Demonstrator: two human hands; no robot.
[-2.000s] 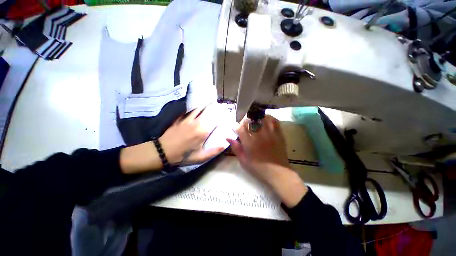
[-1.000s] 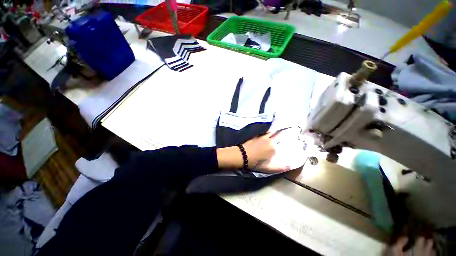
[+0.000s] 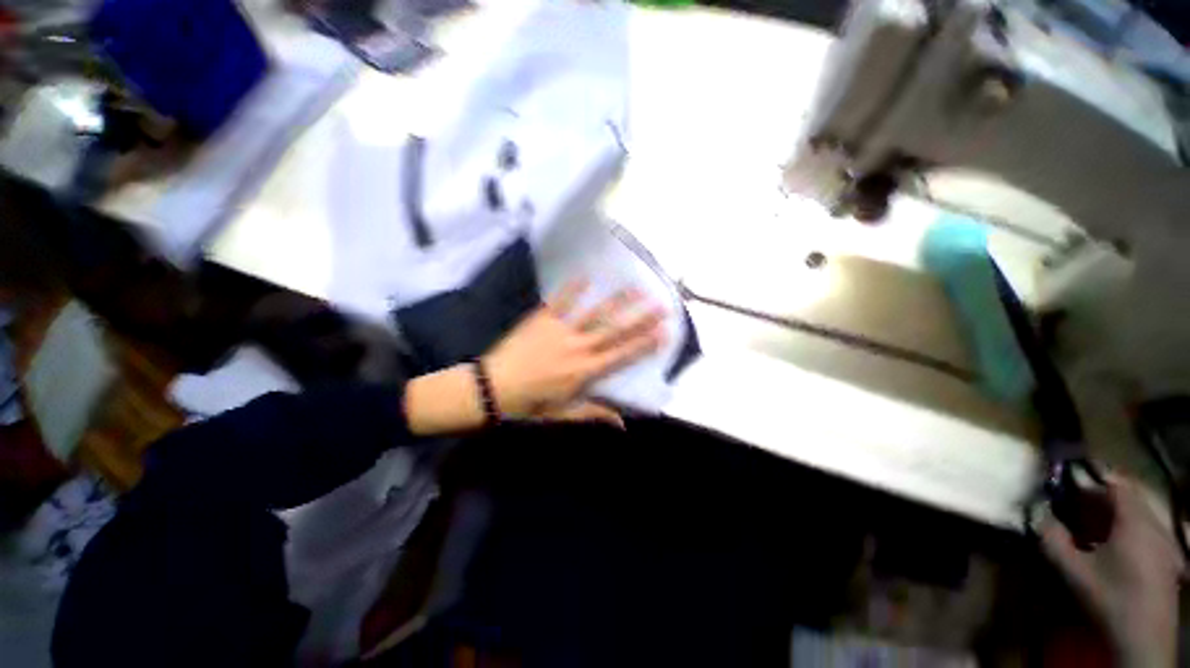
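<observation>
A pale grey-white garment panel with black strips lies on the table, left of the needle area. A black fabric piece is on it near the table's front edge. My left hand lies palm down on the panel's right part, fingers spread. A dark tip of cloth shows right of my fingers. My right hand, blurred at the lower right, is closed around the handles of the black fabric shears. Their blades lie beside the teal cloth-like bundle.
The sewing machine head stands at the upper right, its pillar behind the shears. The white table's front edge runs across below. A blue bin is at the upper left. Pale cloth hangs below the table edge by my left sleeve.
The panel and my left hand have moved left and towards me, away from the needle. My right hand has left the needle area and taken the shears' handles. The view has also shifted.
</observation>
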